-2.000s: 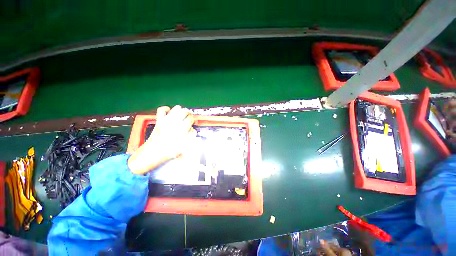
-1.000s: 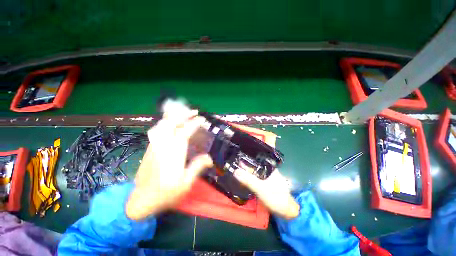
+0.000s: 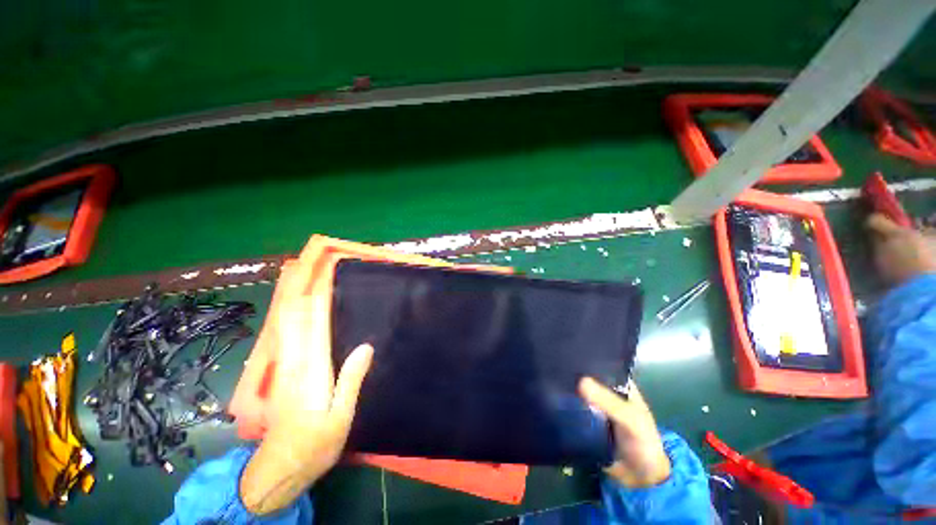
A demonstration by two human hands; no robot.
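The tablet [image 3: 477, 359] is held screen side up, its dark glossy screen facing me, above the red-orange foam tray [image 3: 452, 478]. My left hand [image 3: 308, 395] grips its left edge, thumb on the screen. My right hand [image 3: 628, 429] grips its lower right corner, thumb on the screen. The tablet's underside and most of the tray's inside are hidden. The tray lies tilted on the bench.
Black flex cables [image 3: 159, 369] lie piled at left, beside orange flex cables [image 3: 56, 426]. Tweezers [image 3: 683, 301] and another tray with an open tablet [image 3: 785, 292] lie at right. A red-handled tool [image 3: 759, 472] is at lower right near a blue-sleeved person [image 3: 903, 338]. A grey post [image 3: 790, 118] crosses upper right.
The open tablet was in the tray, then lifted and tilted in both hands; now its screen faces up. My right hand came in from below. The tray has turned on the bench.
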